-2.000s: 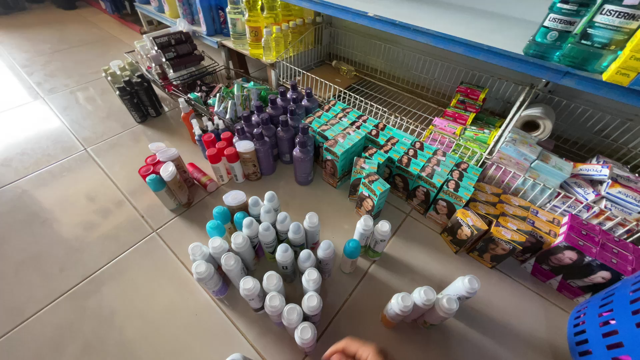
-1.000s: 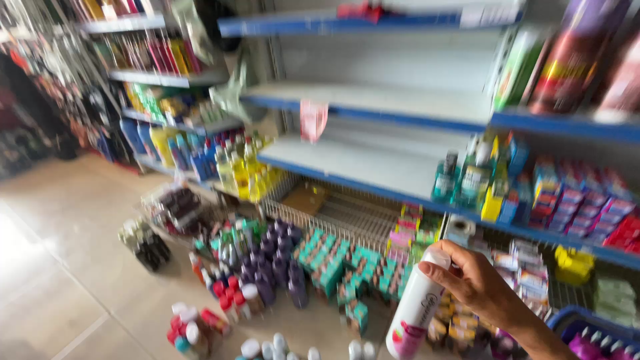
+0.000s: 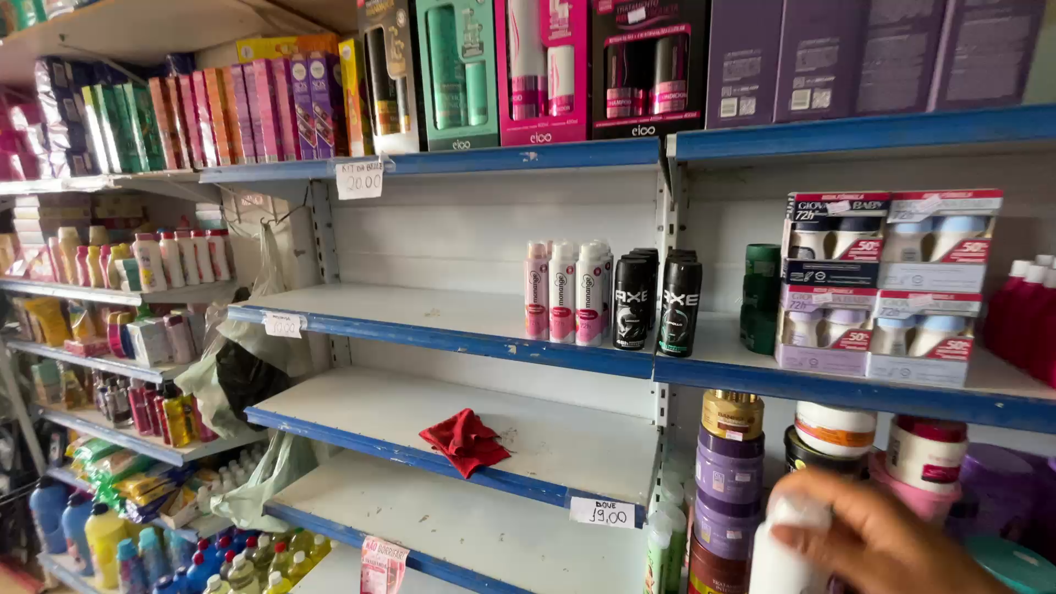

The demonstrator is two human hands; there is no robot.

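My right hand (image 3: 874,536) comes in at the lower right, slightly blurred, its fingers closed around the top of a white aerosol deodorant can (image 3: 788,544). Behind it are stacked hair cream jars (image 3: 730,478). Pink and white deodorant cans (image 3: 563,293) stand upright in rows on the shelf above, beside black deodorant cans (image 3: 632,301). To their right are dark green containers (image 3: 760,297) and boxed twin-packs of roll-on deodorants (image 3: 891,289). My left hand is out of view.
A crumpled red cloth (image 3: 464,441) lies on a lower shelf (image 3: 363,404). Boxed hair sets (image 3: 540,74) line the top shelf. Plastic bags (image 3: 268,330) hang at the left, near side shelves of bottles (image 3: 181,256). Blue shelf edges (image 3: 445,334) project forward.
The view has swung up from the floor goods to the shelves. My right hand holds a white can one second ago and now; two seconds ago only part of a hand showed at the bottom edge.
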